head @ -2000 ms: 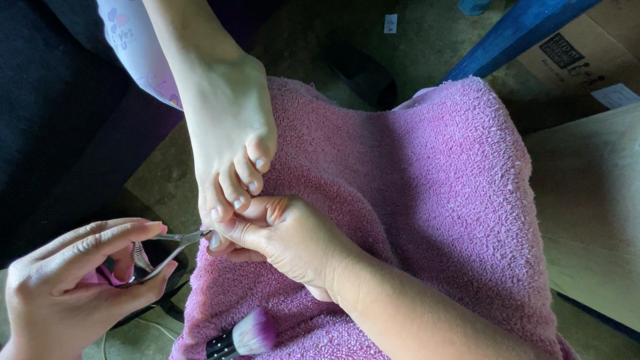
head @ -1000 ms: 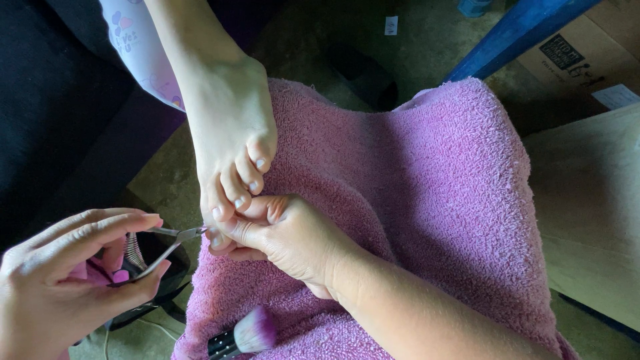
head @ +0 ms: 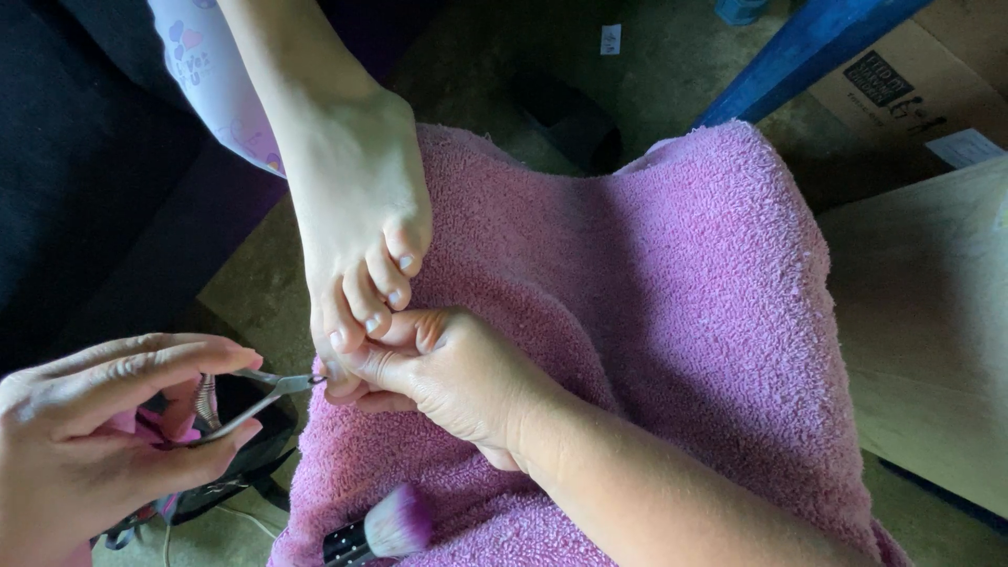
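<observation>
A person's bare foot rests on a pink terry towel from the top. My left hand holds metal cuticle nippers by the handles, with a coil spring between them and something pink inside the palm. The nippers' tip is at the edge of the big toe. My right hand grips the big toe, thumb on top and fingers beneath, its forearm across the towel. A soft brush with purple-tipped bristles and a black dotted handle lies on the towel below my right hand.
A dark bag and a thin cable lie on the floor at lower left. A blue post and a printed cardboard box stand at upper right, above a pale panel. A dark slipper lies beyond the towel.
My left hand has shifted slightly with the nippers while their tip stays by the big toe. My right hand keeps its hold on the toe.
</observation>
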